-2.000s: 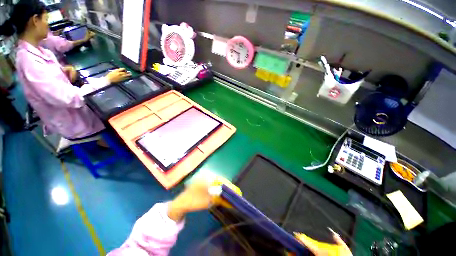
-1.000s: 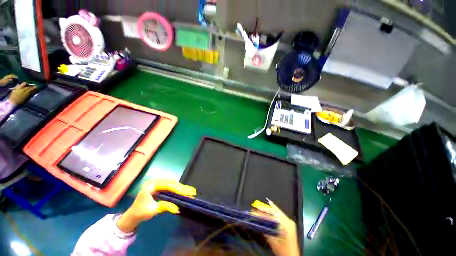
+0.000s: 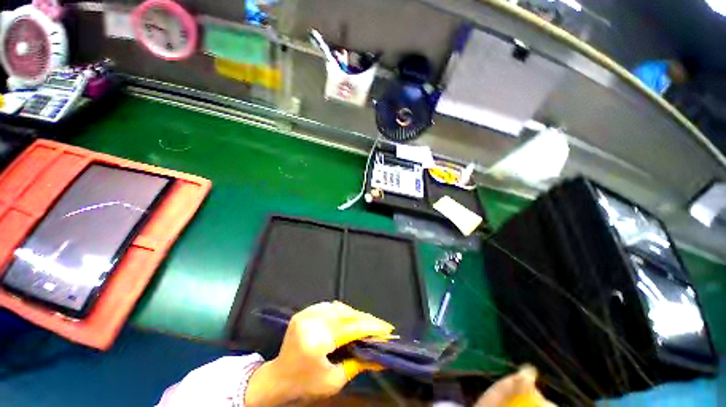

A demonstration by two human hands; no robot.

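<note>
My left hand (image 3: 314, 350), with yellow finger cots, grips a dark, thin display (image 3: 410, 357) seen nearly edge-on and blurred, over the near edge of the black tray. My right hand (image 3: 513, 391) is blurred and cut off by the bottom edge, right of the display; its grip cannot be told. The black tray (image 3: 298, 266) lies on the green bench, and no display shows in the visible parts of its two recesses. Another display (image 3: 87, 230) lies glossy side up on the orange tray (image 3: 171, 215) at left.
A tall stack of black trays (image 3: 549, 278) stands at right, displays (image 3: 661, 294) in its top one. A pen (image 3: 442, 308) and small metal item (image 3: 448, 263) lie beside the black tray. Behind are the supply tray (image 3: 446, 199), a clear bag (image 3: 426, 229) and a fan (image 3: 403, 111).
The view has swung right, bringing the tray stack further in. The display has moved right relative to the black tray. My right hand has come off the display's near view and moved lower right.
</note>
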